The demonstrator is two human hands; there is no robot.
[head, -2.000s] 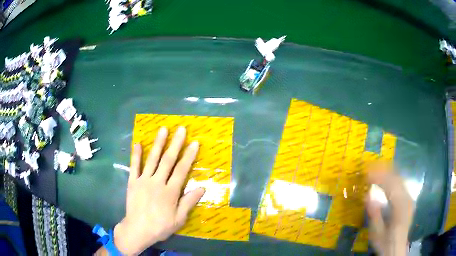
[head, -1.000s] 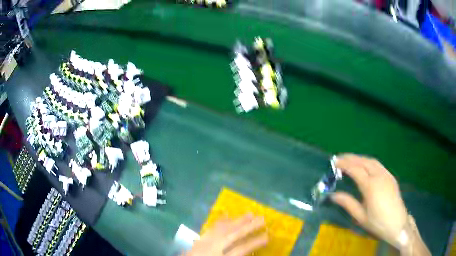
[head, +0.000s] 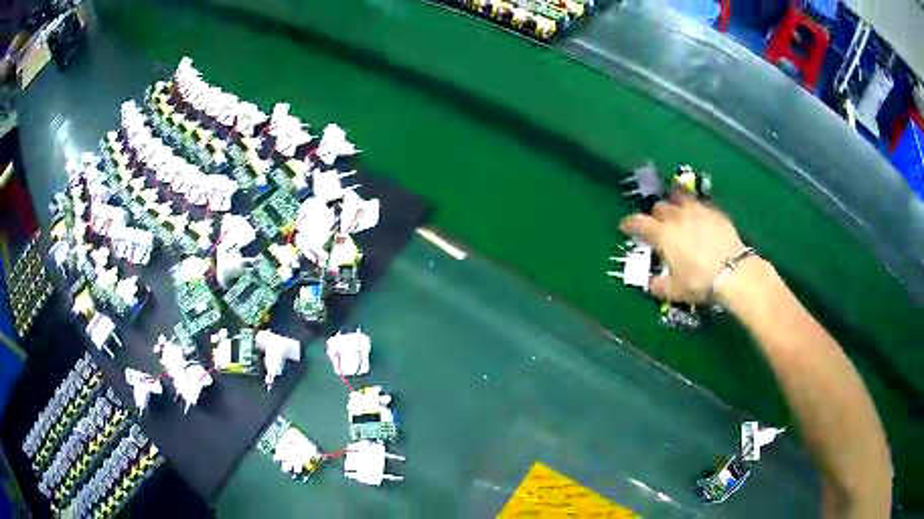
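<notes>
My right hand (head: 689,248) reaches over the bright green strip. Its fingers are bent down over a small group of units with white plug ends (head: 636,266). The hand covers part of the group, and whether it grips one is unclear. A single unit, a circuit board with a white plug end (head: 758,440), lies on the dark green bench near the right forearm. A corner of a yellow tape sheet (head: 567,495) shows at the bottom edge. My left hand is out of the picture.
Many untaped units (head: 162,177) lie in rows and a jumble at left, partly on a black mat (head: 228,431). A few loose units (head: 371,414) lie beside it. More units (head: 527,15) stand at the top. A red stool (head: 800,46) is at top right.
The view has swung left, so the scene sits further right. My right hand has moved from the single unit to the group on the green strip. My left hand has left the picture.
</notes>
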